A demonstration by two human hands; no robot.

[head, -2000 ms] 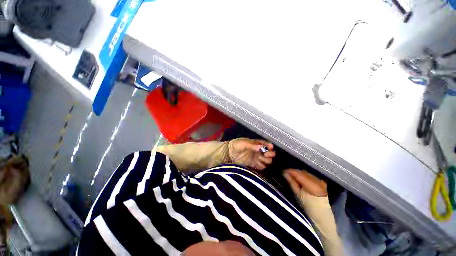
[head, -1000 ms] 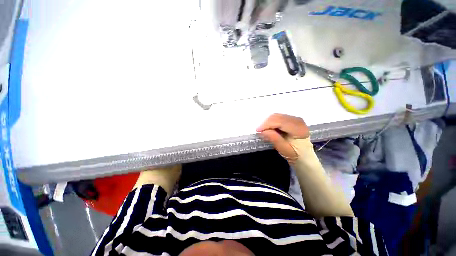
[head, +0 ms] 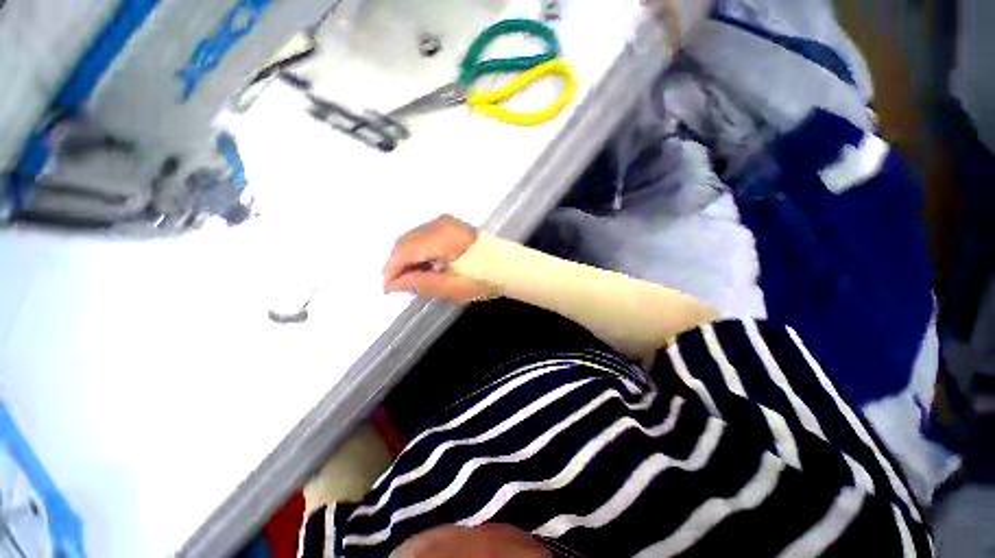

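Observation:
My right hand (head: 436,262) rests over the front edge of the white sewing machine table (head: 131,381). Its fingers are bent together, and whether something small is between them cannot be told. My left hand is hidden below the table edge; only the forearm shows at the bottom. Fabric shears (head: 522,87) with one green and one yellow loop lie on the table beyond my right hand. Dark thread snips (head: 366,125) lie beside their blades.
The sewing machine (head: 207,65) stands at the upper left. Navy garment panels (head: 840,251) and pale garment panels (head: 698,207) hang in a heap right of the table. A bit of red plastic (head: 286,525) shows below the table edge.
The view has swung right toward the garment heap. My right hand came up from below the table onto its front edge. My left hand went out of sight under the table.

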